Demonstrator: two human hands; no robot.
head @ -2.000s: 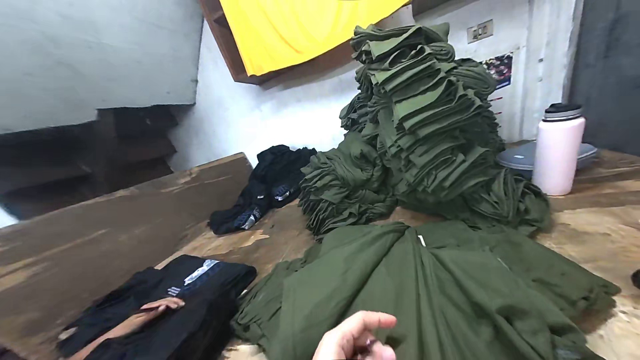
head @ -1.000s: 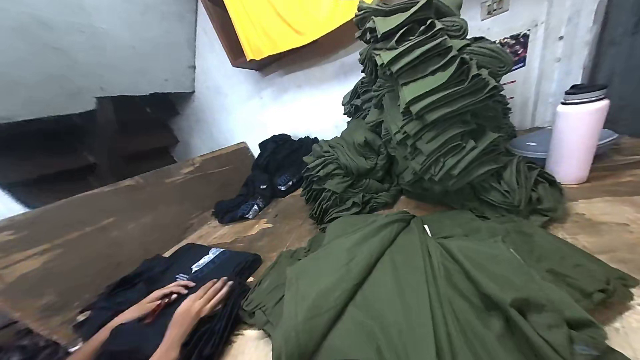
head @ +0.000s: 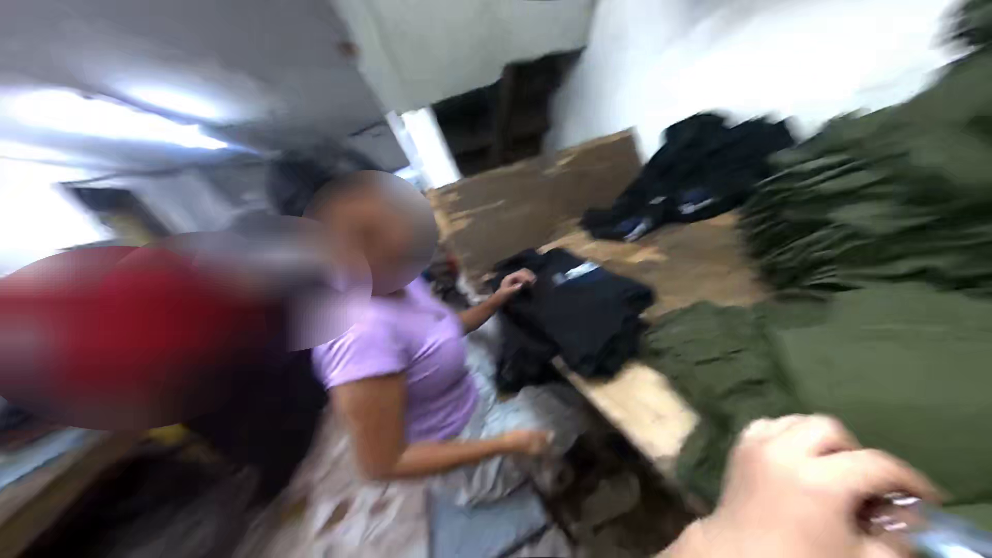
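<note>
At the bottom right, my left hand (head: 821, 480) has its fingers curled around a small shiny object (head: 903, 508), blurred and too unclear to name. It is over the near part of the spread dark green cloth (head: 876, 364). My right hand is not in view. Folded green garments (head: 821, 209) are piled behind that cloth. Left of it, folded black garments (head: 581, 310) with a pale label lie at the table edge, under a co-worker's hand (head: 515, 283).
A co-worker (head: 415, 364) in a lilac top stands left of the table (head: 690, 263). Another person in red (head: 155, 325) is further left, blurred. More black garments (head: 697, 170) lie near the wall, beside a wooden board (head: 542, 194).
The view has swung far to the left, bringing two people into sight. My left hand, out of view one second ago, is visible again. The co-worker has lifted one hand off the black garments.
</note>
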